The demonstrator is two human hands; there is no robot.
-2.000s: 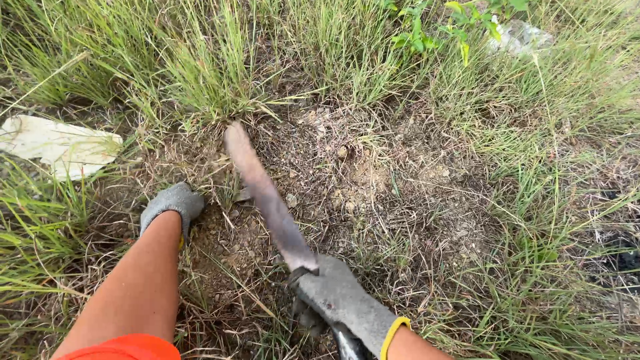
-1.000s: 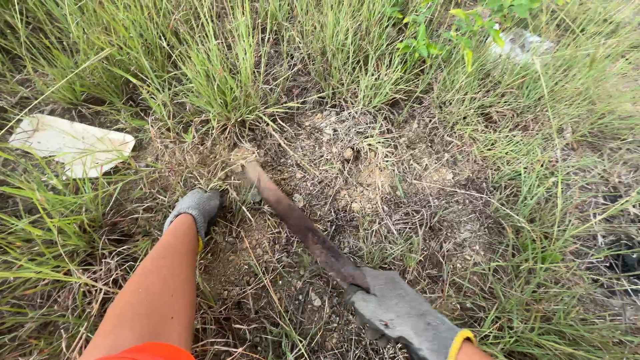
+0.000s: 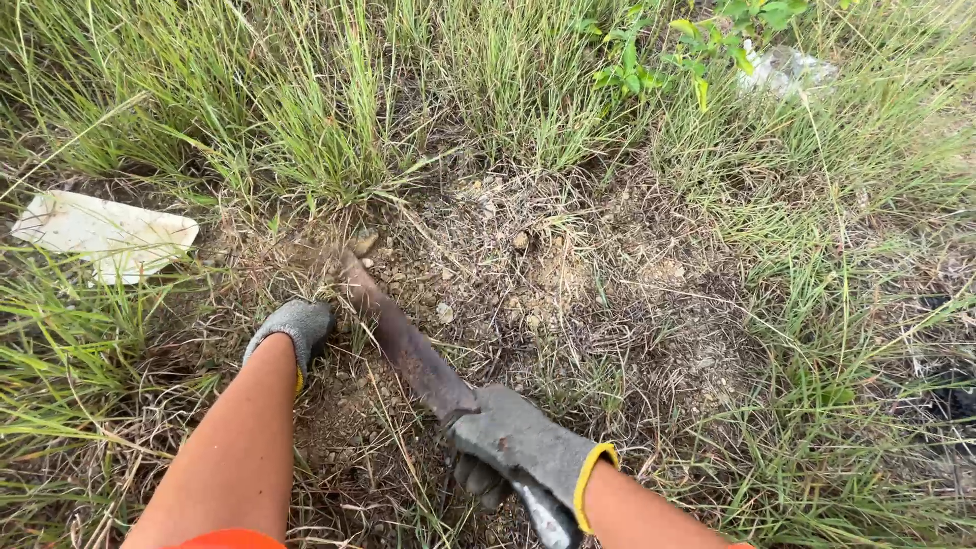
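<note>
My right hand (image 3: 518, 442), in a grey work glove with a yellow cuff, grips the handle of a machete (image 3: 412, 352) with a dark, rust-brown blade. The blade slants up and left over the soil, its tip near a tuft of dry grass (image 3: 324, 255). Left of the blade, my left hand (image 3: 297, 332) is low at the ground in a matching glove, beside dry stems. Its fingers are mostly hidden behind the glove's back, so what they hold does not show.
A flat off-white piece (image 3: 114, 232) lies in the grass at left. Crumpled clear plastic (image 3: 785, 69) sits at upper right near a leafy green plant (image 3: 633, 65). Small stones (image 3: 444, 313) dot the soil. Something black (image 3: 957, 393) lies at the right edge, and tall grass (image 3: 320, 114) stands ahead.
The machete has swung between the frames, and its blade now lies lower and closer to my left hand than two seconds ago. My left hand stays low at the ground.
</note>
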